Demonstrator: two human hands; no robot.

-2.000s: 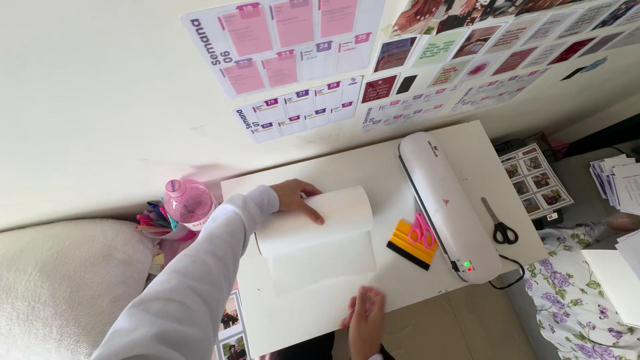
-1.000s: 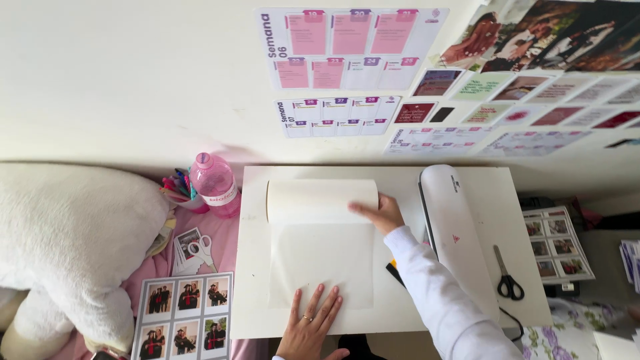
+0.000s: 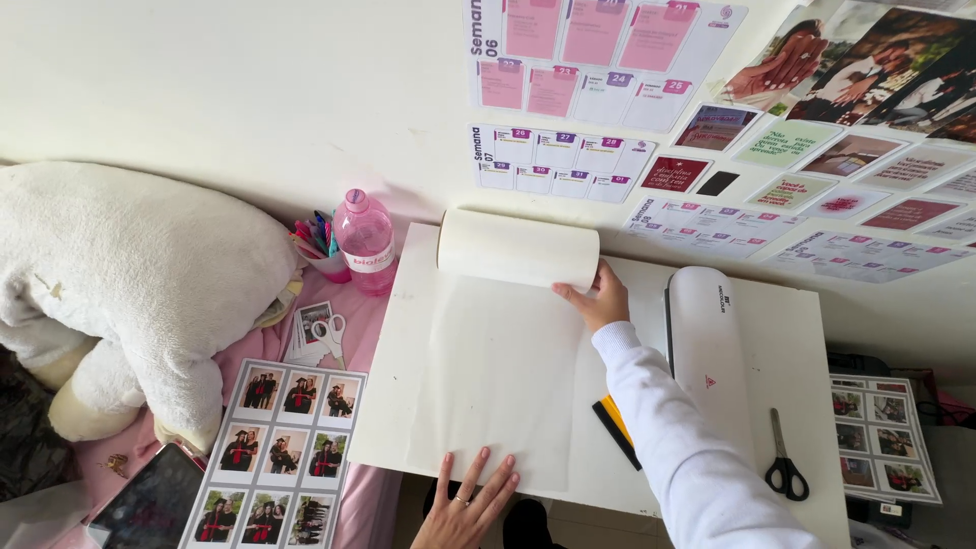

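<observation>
A roll of pale film or paper [image 3: 518, 248] lies at the back of the white table, its loose end, a translucent sheet [image 3: 499, 374], spread toward the front edge. My right hand [image 3: 598, 297] grips the roll's right end, thumb on top. At the front edge, my left hand [image 3: 469, 499] lies with fingers spread on the sheet's lower end, a ring on one finger. Right of the sheet, a yellow and black squeegee [image 3: 616, 431] is partly covered by my right sleeve. The pink scissors seen earlier do not show.
A white laminator [image 3: 705, 351] and black scissors [image 3: 784, 465] occupy the table's right side. On the pink cloth at left are a pink bottle [image 3: 367, 244], a pen cup [image 3: 332, 263], white scissors [image 3: 329, 335], a photo sheet [image 3: 278, 457], a tablet [image 3: 149, 499] and a white plush [image 3: 145, 282].
Two seconds ago my left hand was on the roll and my right hand near the front edge; they have swapped places. Since one second ago, both hands have stayed about where they were.
</observation>
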